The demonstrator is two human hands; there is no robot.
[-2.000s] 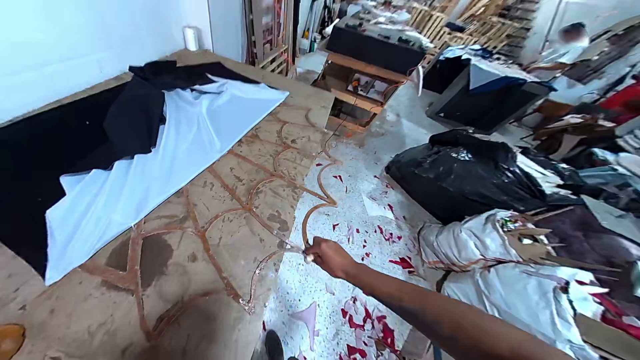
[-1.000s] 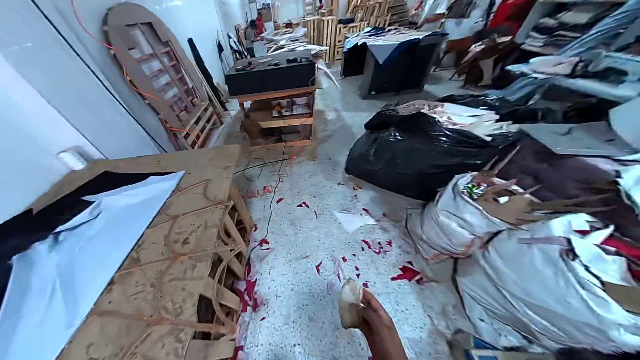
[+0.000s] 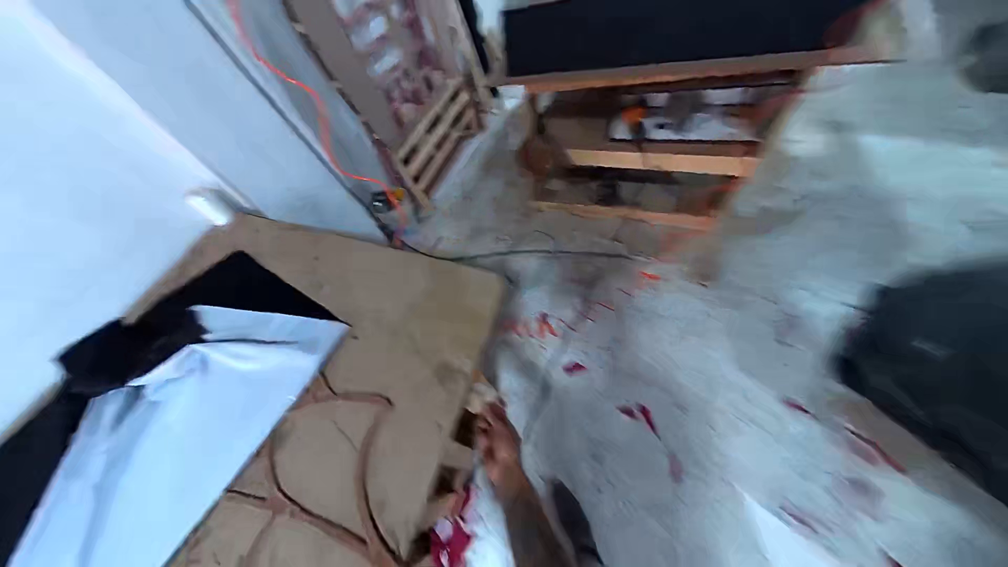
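My right hand (image 3: 498, 441) is beside the right edge of a brown board-topped table (image 3: 409, 315), with a small pale object (image 3: 483, 391) at its fingers; blur hides what kind it is. Curved brown strips or lines (image 3: 368, 465) run over the tabletop. White fabric (image 3: 228, 394) lies on black fabric (image 3: 240, 287) at the table's left side. My left hand is out of view.
A white roll (image 3: 211, 206) sits by the wall at the table's far corner. Beyond stands a wooden shelf unit (image 3: 661, 161) with a black top. Red scraps (image 3: 575, 368) and a dark cable (image 3: 535, 253) lie on the floor. A black bundle (image 3: 937, 370) is at right.
The view has swung a lot. My right hand was over the brown lines on the tabletop, then over the floor with a pale piece in it, and is now beside the table's edge.
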